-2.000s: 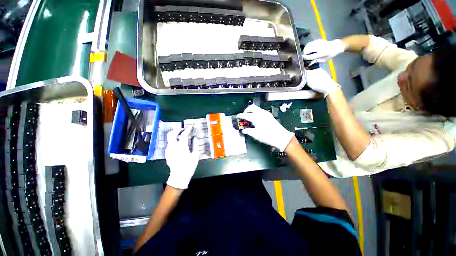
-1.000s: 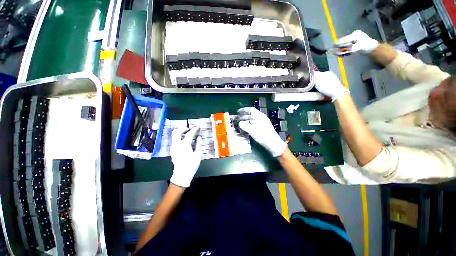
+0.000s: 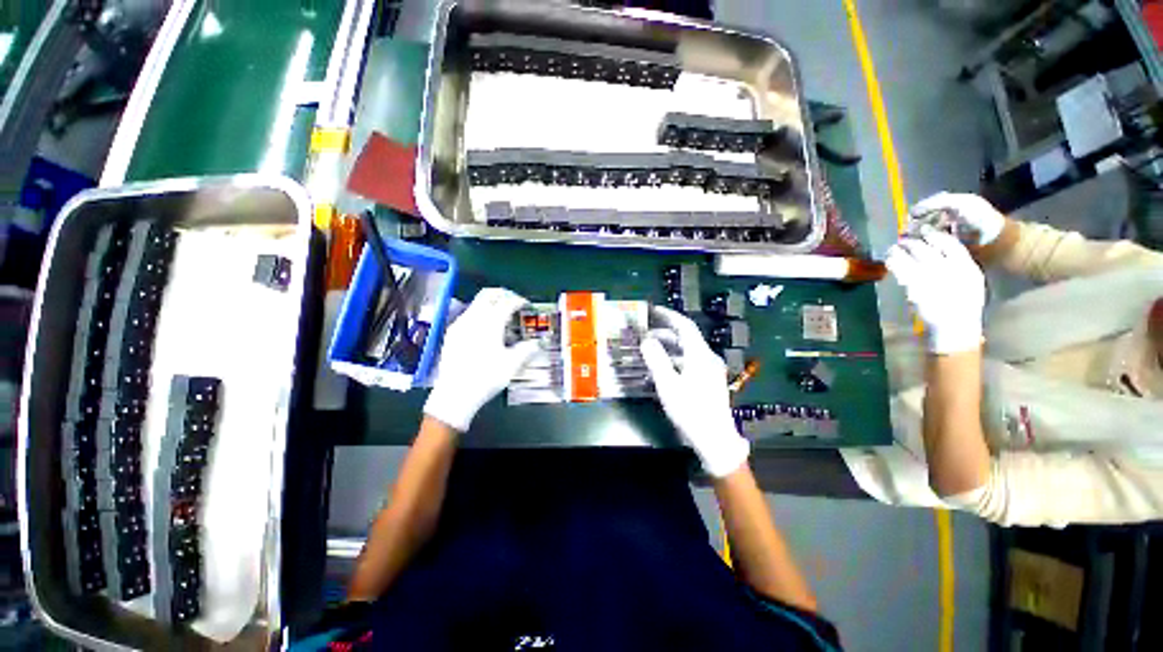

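Observation:
A component unit (image 3: 536, 324) with red inside is between the thumb and fingers of my left hand (image 3: 480, 362), over the left part of the striped white-grey sheet (image 3: 542, 380). An orange strip (image 3: 583, 347) crosses the sheet. My right hand (image 3: 693, 386) is at the sheet's right end, fingertips bent over its stripes; whether it grips anything is not clear. Both hands wear white gloves. Loose dark units (image 3: 727, 321) lie right of my right hand.
A metal tray (image 3: 625, 240) with unit rows stands ahead, another (image 3: 301, 382) at left. A blue bin (image 3: 393, 312) with black sticks is beside my left hand. A white tube (image 3: 781, 266), a square plate (image 3: 819, 322) and a thin stick lie at right. A person's gloved hands (image 3: 941, 290) are beyond.
The red-inside unit, earlier in my right hand, is now at my left hand. My left hand has moved up towards it. The other person's hands have come together. The view has shifted.

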